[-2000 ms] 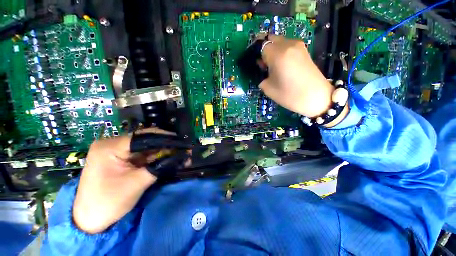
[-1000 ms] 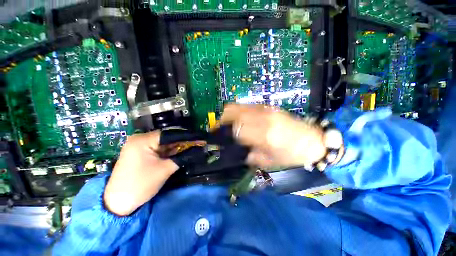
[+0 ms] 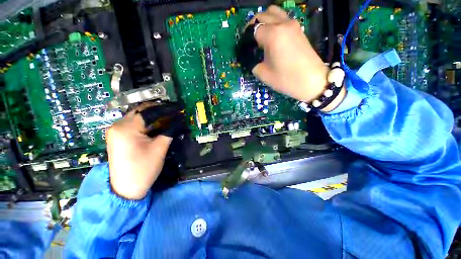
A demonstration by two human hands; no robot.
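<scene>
A green circuit board [image 3: 187, 71] lies in a black carrier [image 3: 159, 55] in front of me, with a yellow block [image 3: 202, 113] near its lower left corner. My right hand [image 3: 283, 55] is over the board's upper middle, its black-covered fingertips down close to the surface. They hide that patch, and I cannot tell if they pinch a part. My left hand [image 3: 141, 146] is beside the carrier's left edge, above the gap between two boards. Its black-covered fingers are curled around small orange-brown pieces, partly hidden in the fingers.
Another green board [image 3: 81, 66] lies to the left and a third [image 3: 374, 40] to the right. A silvery clip [image 3: 139, 95] bridges the carriers. A clamp [image 3: 237, 178] sticks out at the front edge. A blue cord [image 3: 349, 38] runs up from my right wrist.
Two seconds ago my right hand was over the board; one second ago it was down at my left hand. Now it is back over the board's upper part, and my left hand is apart from it.
</scene>
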